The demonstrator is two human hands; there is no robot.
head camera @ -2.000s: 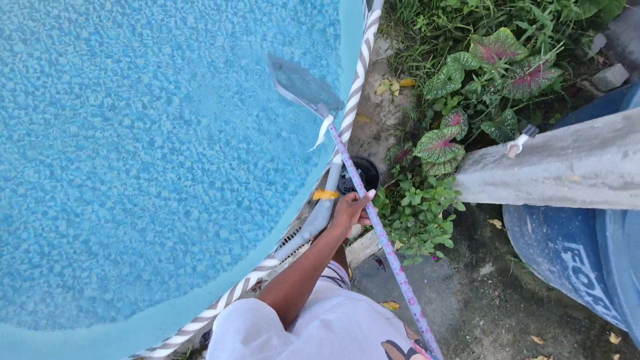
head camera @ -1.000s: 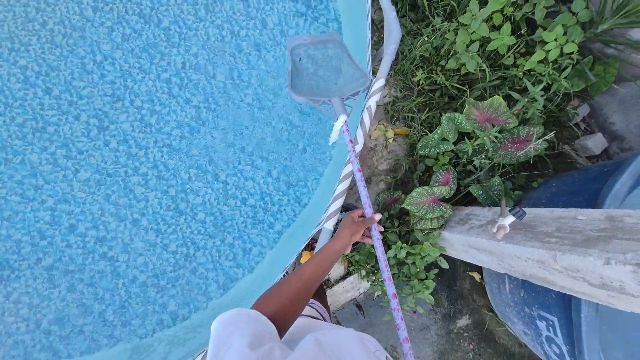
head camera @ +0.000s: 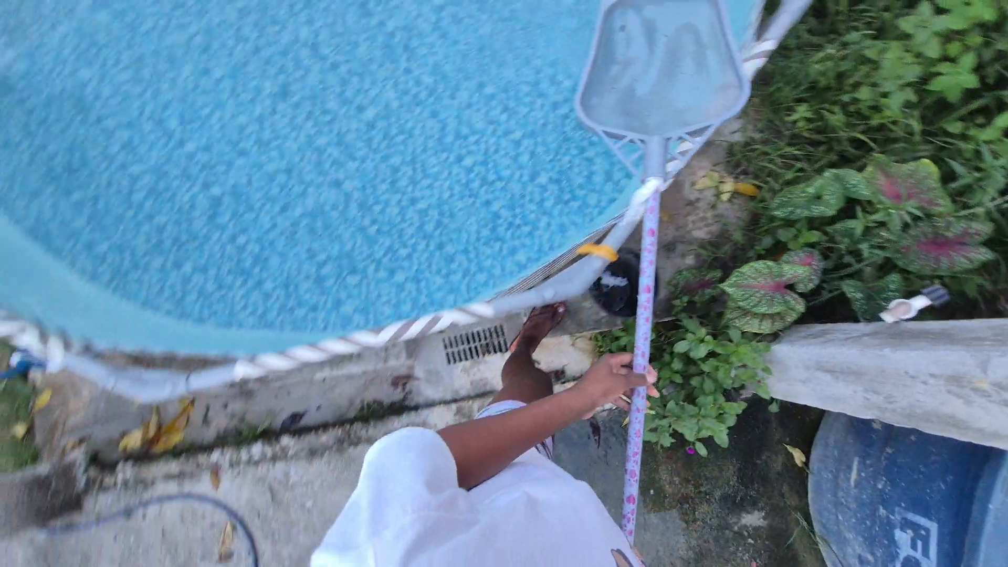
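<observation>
My left hand (head camera: 618, 379) is closed around the purple patterned pole (head camera: 646, 307) of a pool skimmer net. The pole stands nearly upright in the view, its lower end running down by my white shirt. At its top, the flat grey-blue net head (head camera: 665, 71) is over the edge of the above-ground pool (head camera: 315, 157), with a white tie (head camera: 652, 187) where head and pole meet. My right hand is out of view.
A striped pool rim (head camera: 425, 323) curves past my foot, a floor grate (head camera: 476, 344) and a black round container (head camera: 618, 287). Leafy plants (head camera: 764, 291), a concrete beam (head camera: 898, 378) and a blue barrel (head camera: 882, 488) are at the right. A hose (head camera: 181, 498) lies lower left.
The net head was low over the water two seconds ago and has since come up, now appearing broad and face-on. My left hand has kept hold of the pole. The view has turned.
</observation>
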